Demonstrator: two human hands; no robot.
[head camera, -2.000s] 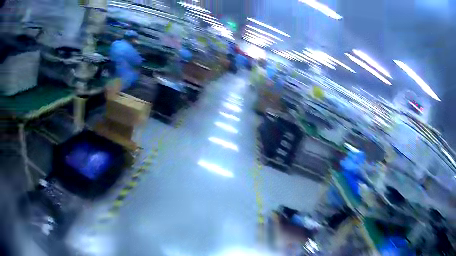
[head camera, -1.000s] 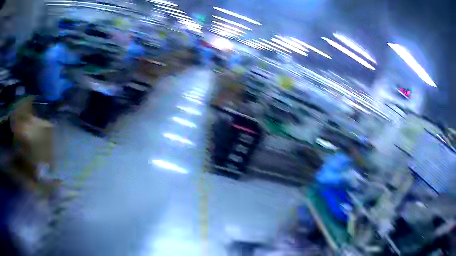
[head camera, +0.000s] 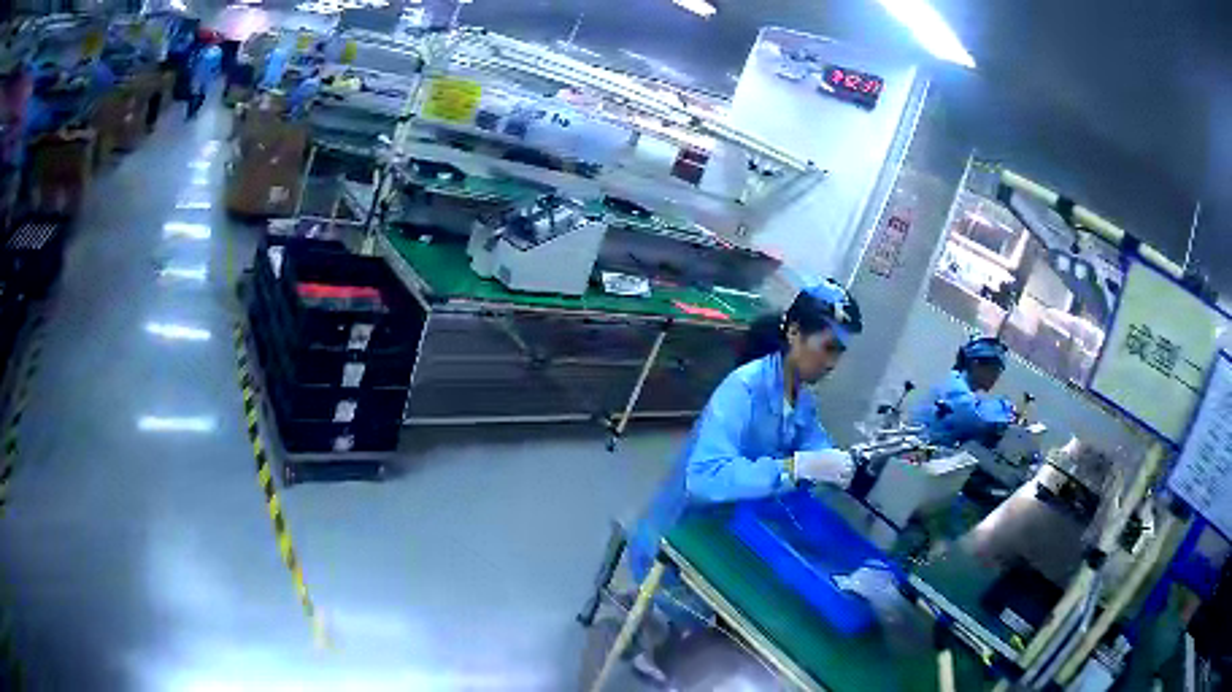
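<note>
Neither my left hand nor my right hand is in view. Nearest in front of me, at the lower right, is a bench with a green mat (head camera: 730, 581). A blue plastic bin (head camera: 820, 554) lies on it, with a whitish clear bag (head camera: 876, 584) at its near end. A person in a blue coat and cap (head camera: 743, 439) sits at the bench, with a gloved hand (head camera: 822, 468) at a small light-coloured machine (head camera: 919, 484).
Stacked black crates (head camera: 338, 358) stand on a wheeled base beside yellow-black floor tape (head camera: 277, 521). Behind is a green-matted bench (head camera: 459, 275) with a white machine (head camera: 541, 250). A second person (head camera: 966, 392) sits farther right. Cartons (head camera: 268, 162) stand along the aisle.
The view has swung right. The aisle has moved to the left edge, and the crates, the seated person and the blue bin now show more sharply.
</note>
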